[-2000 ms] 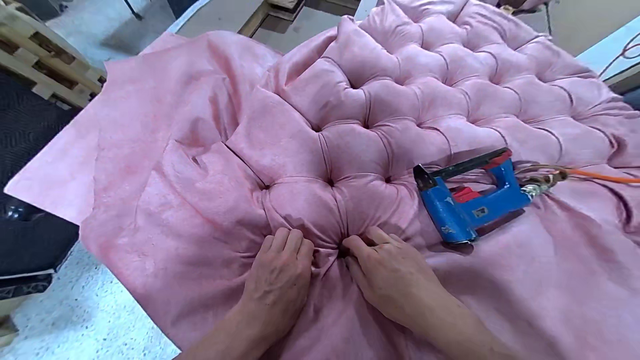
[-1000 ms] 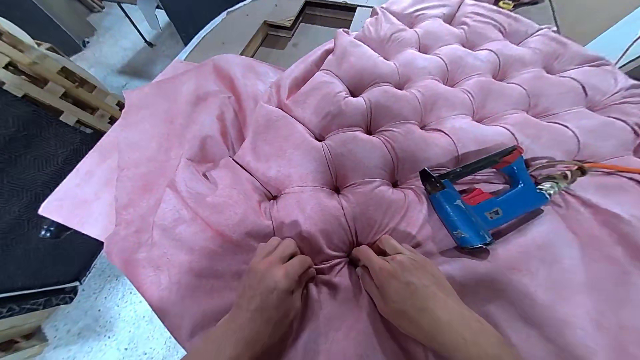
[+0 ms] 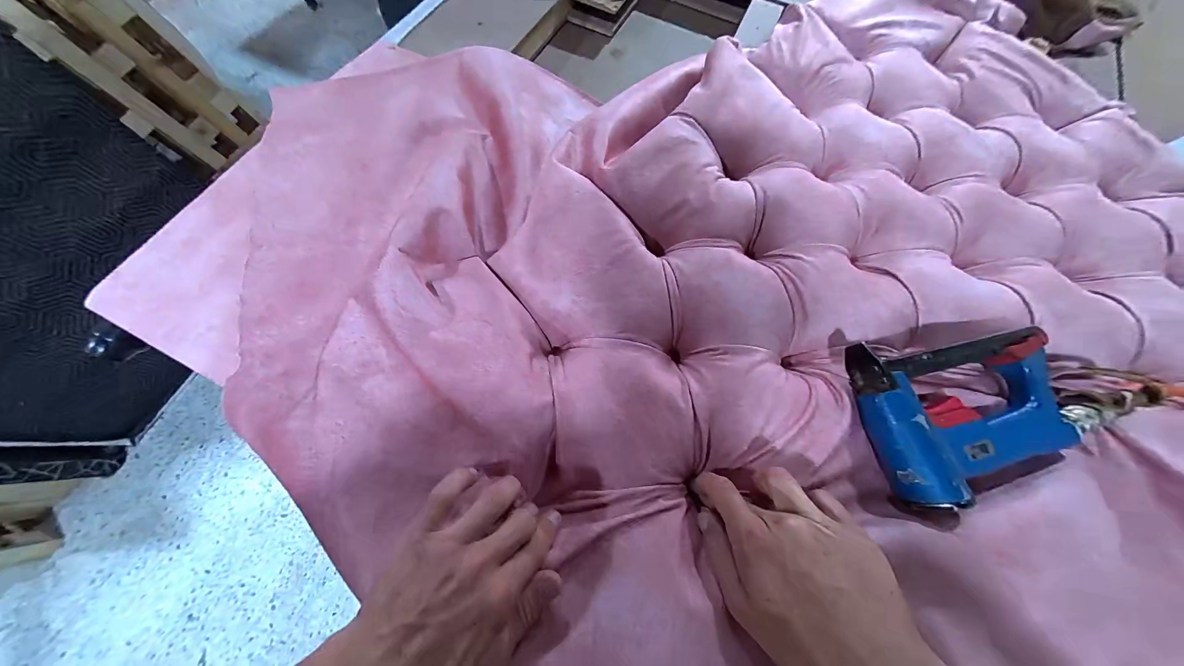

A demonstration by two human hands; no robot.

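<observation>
Pink upholstery fabric [image 3: 610, 416] lies over a padded panel, drawn into diamond tufts with deep dimples towards the upper right. My left hand [image 3: 486, 546] rests on loose fabric at the lower middle, its fingers curled and gathering a fold left of the lowest dimple. With its thumb and forefinger at that dimple, my right hand [image 3: 777, 536] presses and pinches the fabric; its fingertips are partly hidden in the folds. A blue pneumatic staple gun [image 3: 962, 421] with a red trigger lies on the tufted fabric to the right of my right hand.
An air hose with a metal coupling [image 3: 1087, 416] runs off right from the staple gun. Wooden pallets [image 3: 139, 83] and a black quilted piece [image 3: 74, 240] stand at the left above a speckled floor [image 3: 194, 546]. Cut boards [image 3: 638, 46] lie behind the panel.
My left hand has moved left, away from the dimple where both hands were close together. My right hand remains at the dimple. The staple gun still lies on the fabric.
</observation>
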